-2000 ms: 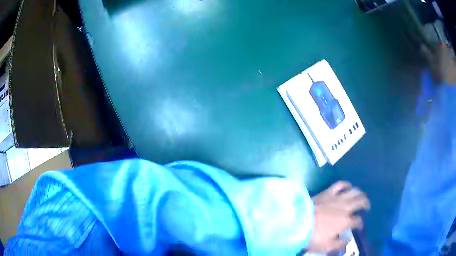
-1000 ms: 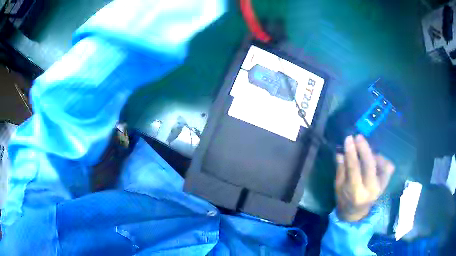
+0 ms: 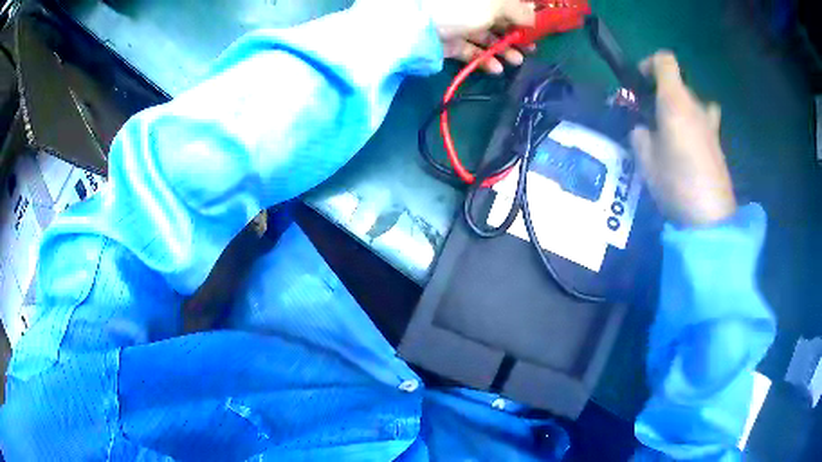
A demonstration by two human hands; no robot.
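Observation:
A dark inner tray lies slanted in front of me. White BT200 manuals lie in its upper part. A test lead cable, red and black, loops over the tray's left edge and across the manuals. My left hand holds the red clamp above the tray's far end. My right hand, slightly blurred, is at the tray's upper right with its fingers around the black clamp; part of the clamp is hidden. I cannot make out the battery tester.
The green mat lies around the tray, with glare on its near-left part. An open brown carton with white printed boxes stands at the left. A white piece shows beside my right sleeve, another at the right edge.
The tray appears further right. My left hand has come into view holding the red clamp, and the leads now lie over the manuals. My right hand has moved up from beside the blue tester, no longer visible.

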